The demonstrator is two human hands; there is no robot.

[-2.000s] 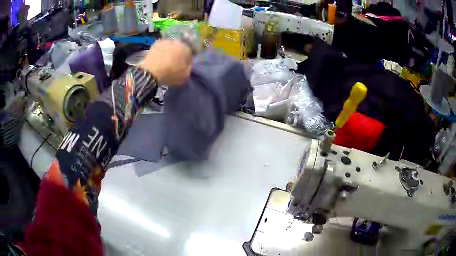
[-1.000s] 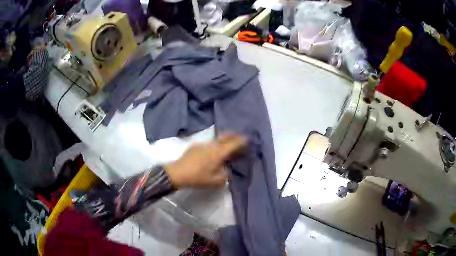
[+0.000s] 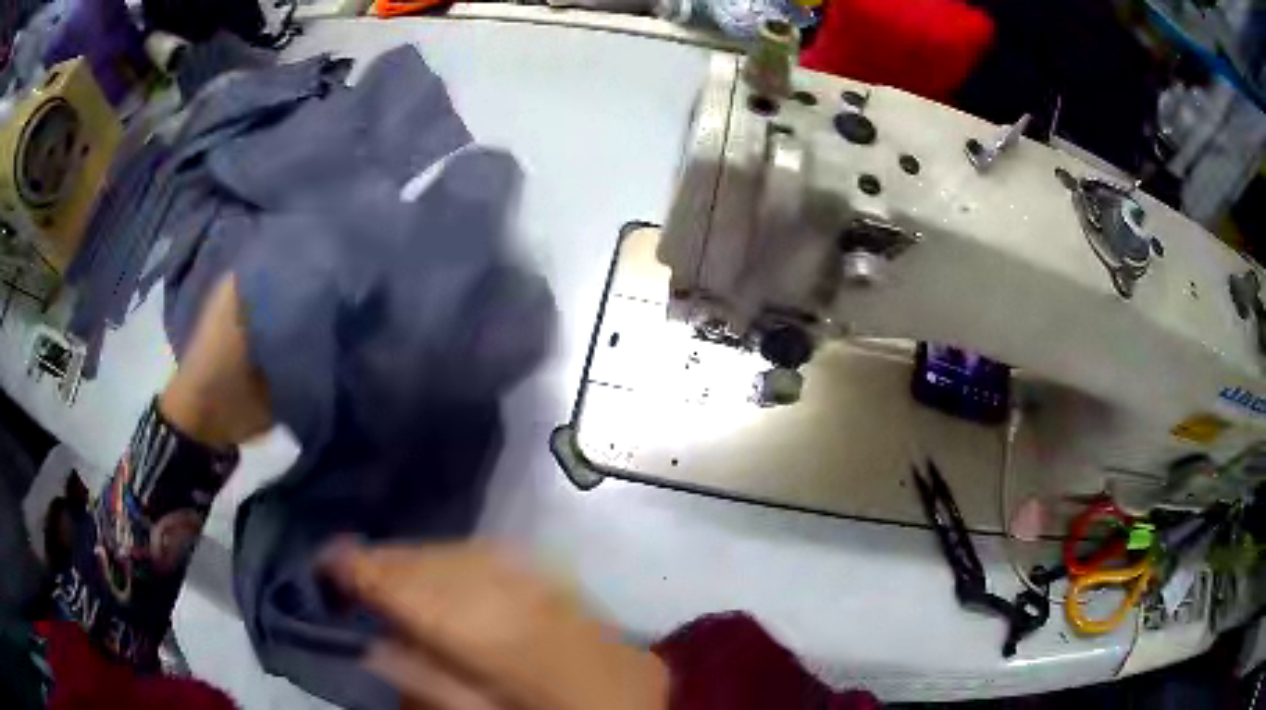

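The grey garment panel (image 3: 403, 333) is bunched and partly lifted over the table left of the sewing machine, its middle blurred. My left hand (image 3: 222, 375) holds its left side, with the fingertips hidden by cloth. My right hand (image 3: 486, 624), blurred, is at the panel's lower edge at bottom centre, with cloth between its fingers. The cream-white sewing machine (image 3: 958, 222) stands at right, its needle area brightly lit. No cloth lies on its needle plate (image 3: 625, 395).
More grey cut pieces (image 3: 118, 250) lie at far left by the second machine (image 3: 63, 146). Black thread snips (image 3: 951, 534) and red and orange scissors (image 3: 1107, 590) lie at lower right. A phone (image 3: 961, 383) lies behind the needle. Red cloth (image 3: 902, 49) is beyond the machine.
The view has shifted right and down. The panel, spread down the table a second ago, is now gathered and partly raised. My right hand has come into view, and my left hand is at the panel's left side.
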